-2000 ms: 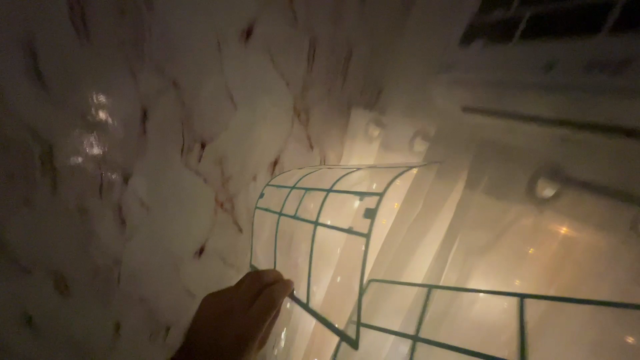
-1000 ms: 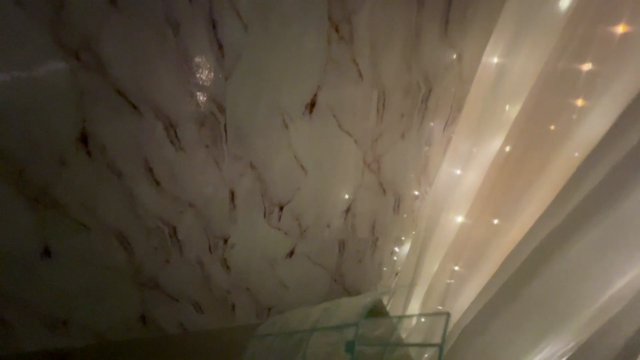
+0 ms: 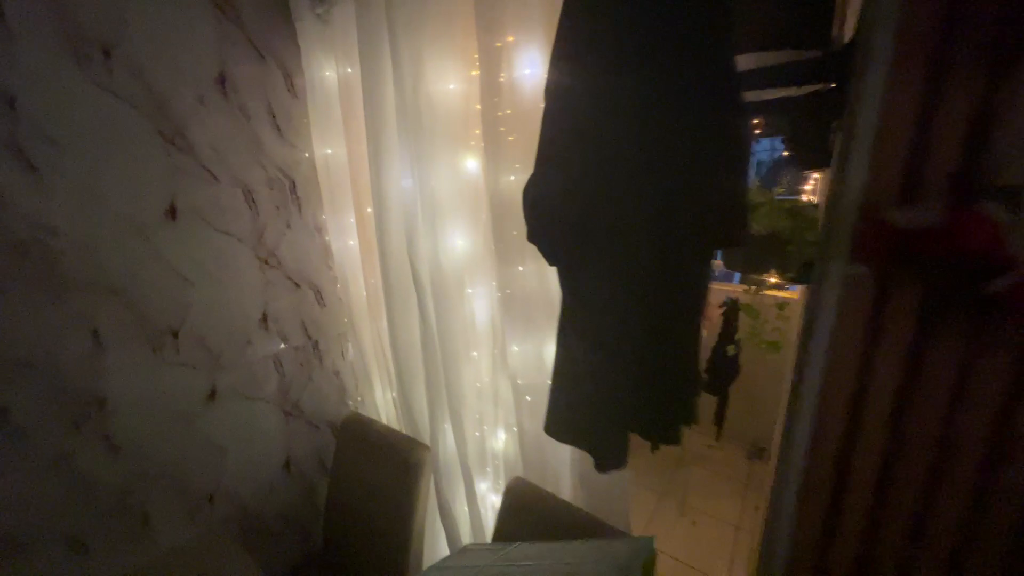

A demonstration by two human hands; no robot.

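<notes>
Neither my left hand nor my right hand is in the head view. Sheer white curtains (image 3: 448,240) with small string lights hang in the middle. Before them hangs a large dark cloth or garment (image 3: 632,240), its lower edge uneven. At the bottom edge shows the top of a pale greenish flat surface (image 3: 552,558); whether it is a table or something else I cannot tell. The green-edged mesh panel is not clearly visible.
A marble-patterned wall (image 3: 176,280) runs along the left. Two upholstered chair backs (image 3: 376,488) (image 3: 544,512) stand by the curtains. At the right, an opening shows a tiled floor (image 3: 688,496) and plants (image 3: 776,240), beside a dark ribbed curtain or panel (image 3: 928,400).
The view has swung strongly to the curtains and the opening. The hand holding the green-framed mesh panel two seconds ago is out of view.
</notes>
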